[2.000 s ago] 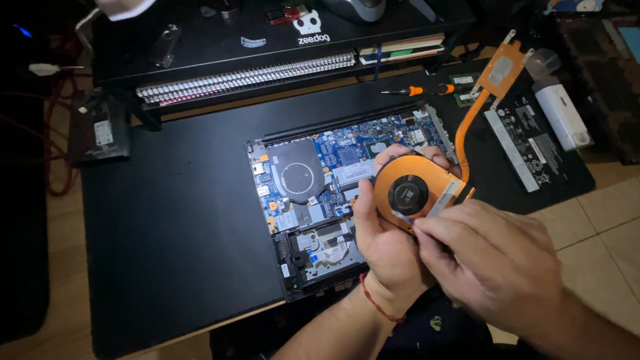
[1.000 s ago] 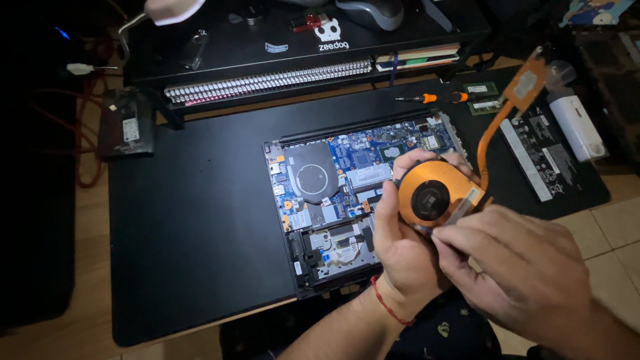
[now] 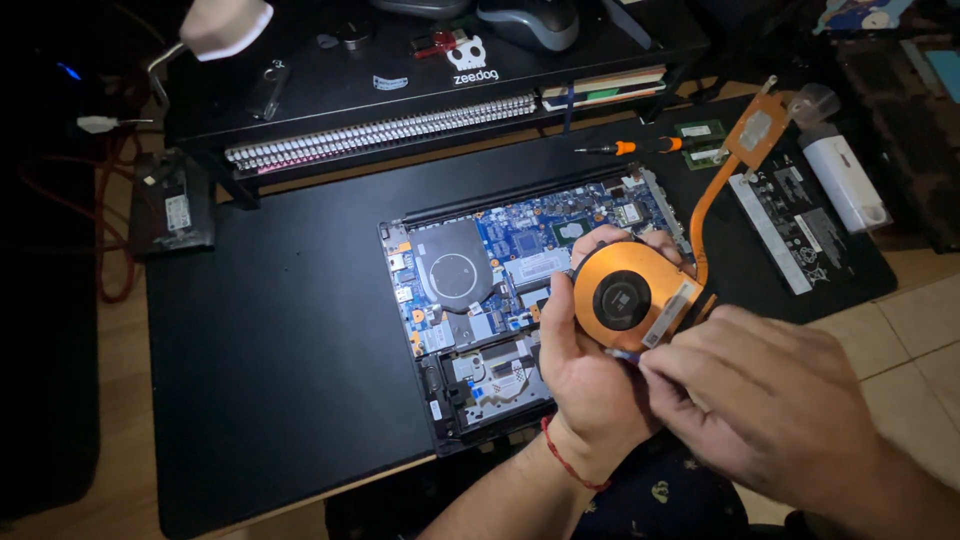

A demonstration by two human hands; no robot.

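Observation:
My left hand [image 3: 592,367], with a red string at its wrist, holds a laptop cooling fan [image 3: 611,289] with an orange metal housing. From the fan a copper heat pipe [image 3: 705,210] runs up to a plate with a grey paste patch. At the fan's lower edge, my right hand [image 3: 742,390] pinches a small thin tool [image 3: 622,355] with a whitish tip; its kind cannot be told. Under and left of the hands lies an opened laptop base [image 3: 450,330], its blue motherboard [image 3: 525,240] showing. Grey paste marks the processor [image 3: 571,231].
An orange-and-black screwdriver [image 3: 630,147] lies behind the laptop, beside green memory modules [image 3: 697,142]. On the right are a laptop battery [image 3: 795,225] and a white bottle [image 3: 844,180]. A black shelf [image 3: 315,82] spans the back, and a black drive-like box [image 3: 176,206] sits at left.
Both hands stay at the fan; the small tool's tip now shows at the fan's lower edge. The view has shifted slightly.

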